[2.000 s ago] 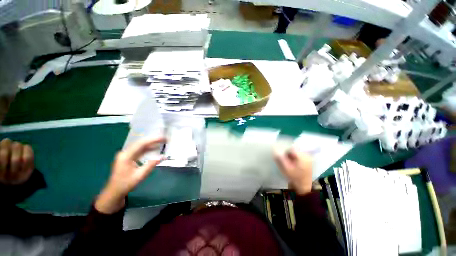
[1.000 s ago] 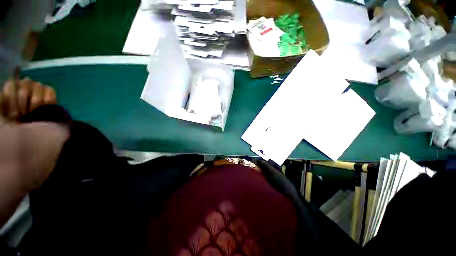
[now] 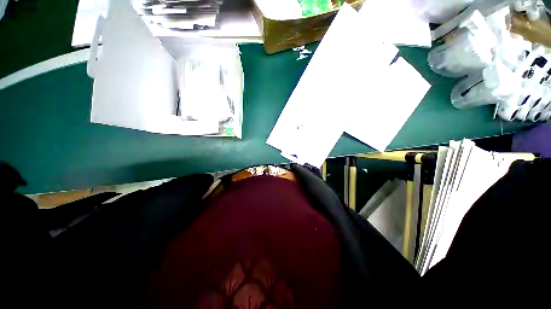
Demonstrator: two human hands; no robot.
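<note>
Neither my left hand nor my right hand shows in the view; only dark sleeves show at the lower edges. An open white gift box [image 3: 139,90] stands on the green bench left of centre, its lid part raised to the left. Inside it lies a white bagged product [image 3: 202,90] in clear plastic, with a small green bit at the box's near right corner. A flat carton blank [image 3: 356,84] lies on the bench right of the box, with a small dark notch.
The brown parts bin [image 3: 290,30] with green pieces stands behind, beside layered inner trays [image 3: 181,13]. Bagged products [image 3: 477,87] crowd the right. Upright carton blanks [image 3: 450,193] stand in a yellow-edged rack [image 3: 408,211] at the lower right. Tiny white bits [image 3: 303,53] lie by the bin.
Since two seconds ago both my hands have left the picture. The gift box stands further left with its lid part open wide, and the blank lies flat and angled. The view has tilted down.
</note>
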